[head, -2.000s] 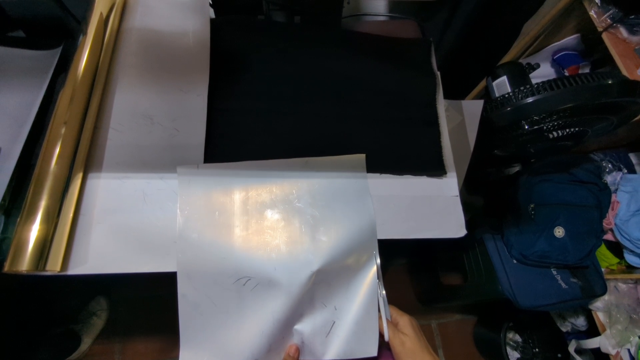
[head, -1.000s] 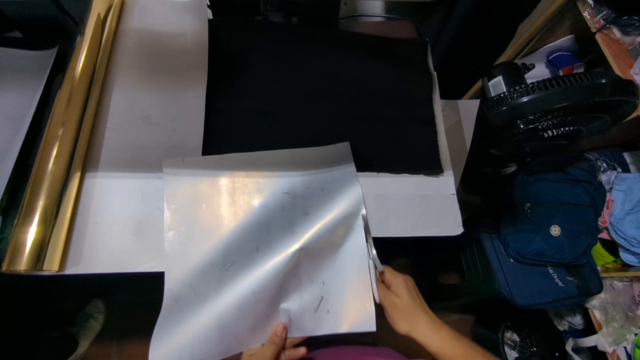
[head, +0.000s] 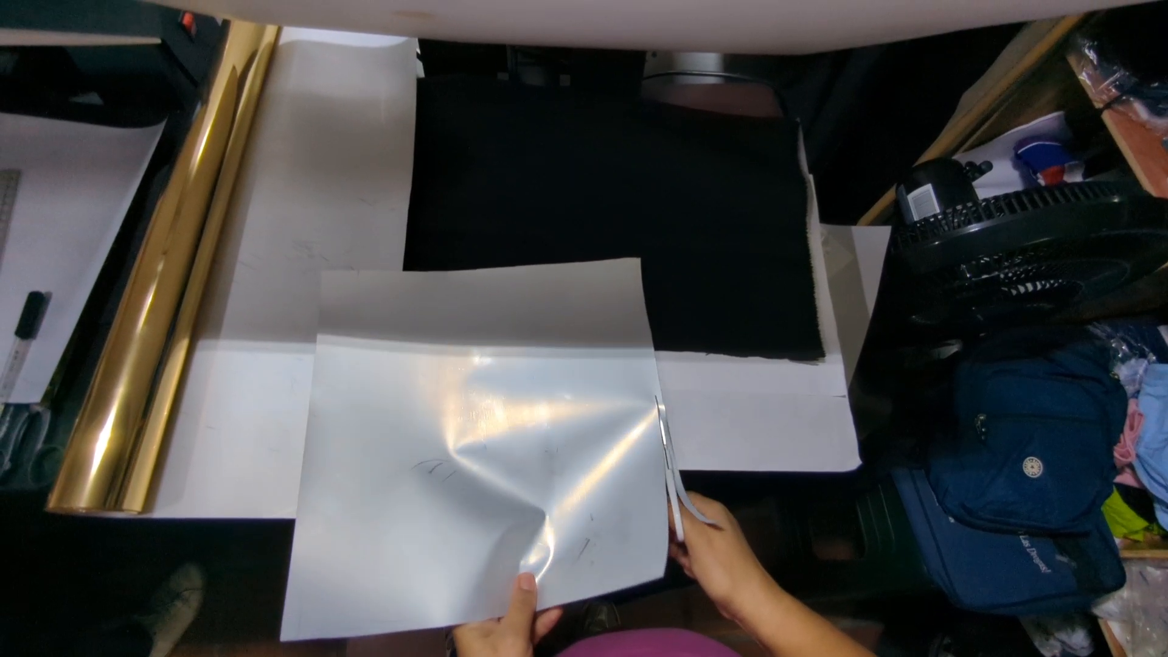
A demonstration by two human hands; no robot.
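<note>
My left hand (head: 511,620) pinches the bottom edge of a glossy silver-white sheet (head: 411,511), thumb on top, and the sheet creases up from the thumb. My right hand (head: 716,552) is closed around scissors (head: 673,474), whose blades point away from me along the sheet's right edge. A thin strip curls beside the blades. The sheet's far part overlaps a black cloth (head: 602,201) and white sheeting (head: 757,411) on the work surface. The scissors' handles are mostly hidden by my fingers.
Rolls of gold foil (head: 155,319) lie along the left. Farther left are a marker (head: 32,315) and a white sheet (head: 73,201). A black fan (head: 1022,228) and a blue backpack (head: 1031,438) stand at the right. A pale edge (head: 584,23) spans the top.
The silver-white sheet has shifted and turned in my hands, and its crease has changed shape. My right hand stays at its right edge with the scissors. A pale edge has come in at the top.
</note>
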